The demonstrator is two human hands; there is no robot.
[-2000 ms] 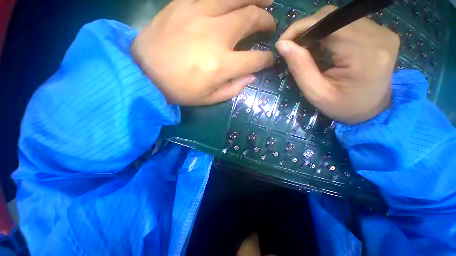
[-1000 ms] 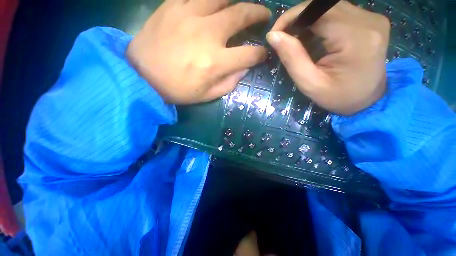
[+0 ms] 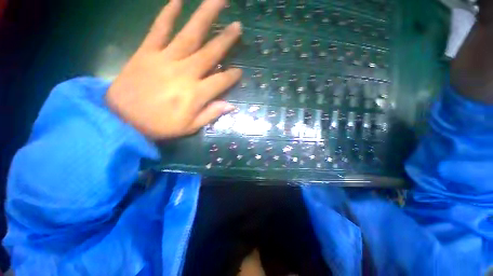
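Observation:
A clear blister tray (image 3: pixel 302 172) lies on the green mat at the bench's front edge, with rows of small dark parts with bright spots in its pockets and strong glare in its lower rows. My left hand (image 3: pixel 172 86) is spread with fingers apart over the tray's left side and shows nothing held. My right hand (image 3: pixel 474 67) is at the far right rim, dark, blurred and cut off; its fingers and anything in them cannot be made out. The tweezers are not visible.
A pale crumpled item (image 3: pixel 461 27) lies at the upper right, beside my right hand. The green mat (image 3: pixel 424 59) shows right of the tray. My blue smock sleeves border both sides, and the bench's front edge runs just above my lap.
My right hand, which held the dark tweezers over the tray, has moved to the far right. My left hand has shifted left and spread its fingers. The tray appears straighter and farther left.

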